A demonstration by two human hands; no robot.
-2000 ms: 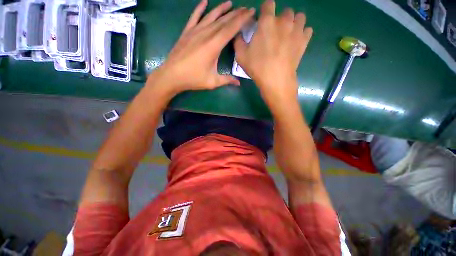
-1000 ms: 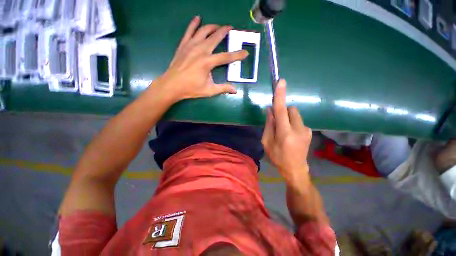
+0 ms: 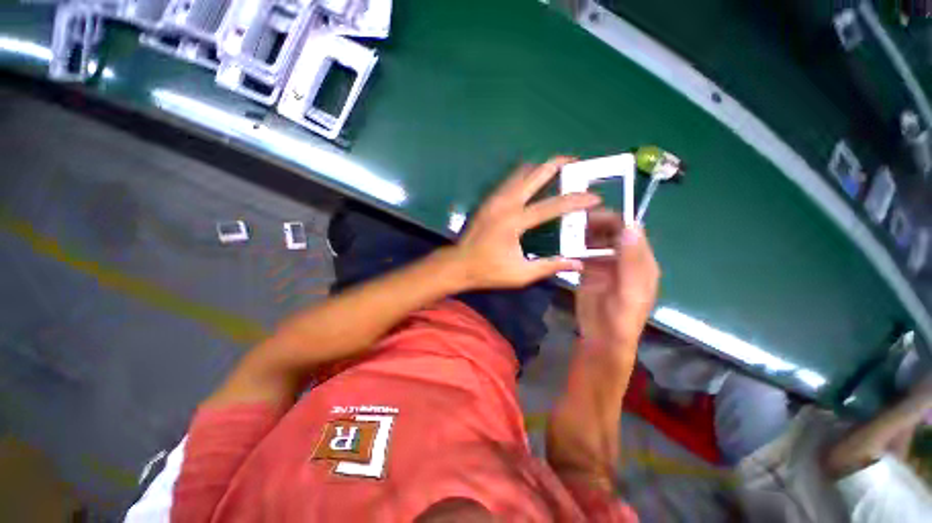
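Note:
A white housing (image 3: pixel 574 209) with a rectangular window is held tilted over the green bench, near its front edge. My left hand (image 3: pixel 516 230) grips its left side, with one finger reaching across its front and the thumb at the lower edge. My right hand (image 3: pixel 621 281) is blurred, with its fingers at the housing's lower right corner and window. The mallet (image 3: pixel 650 160), with a yellow-green head, is just beyond the housing's right edge. Its silver shaft runs down toward my right hand, which hides the grip.
White frames (image 3: pixel 296 97) are stacked at the upper left of the green bench (image 3: pixel 491 92). A pale rail (image 3: pixel 715 97) separates the conveyor with units (image 3: pixel 879 194). Two small white parts (image 3: pixel 295 235) lie on the floor. A red stool (image 3: pixel 680 414) and a seated person's legs (image 3: pixel 751 409) are at lower right.
The view has turned and shifted. The housing was flat under my left hand and is now raised between both hands. My right hand has moved from the mallet grip to the housing.

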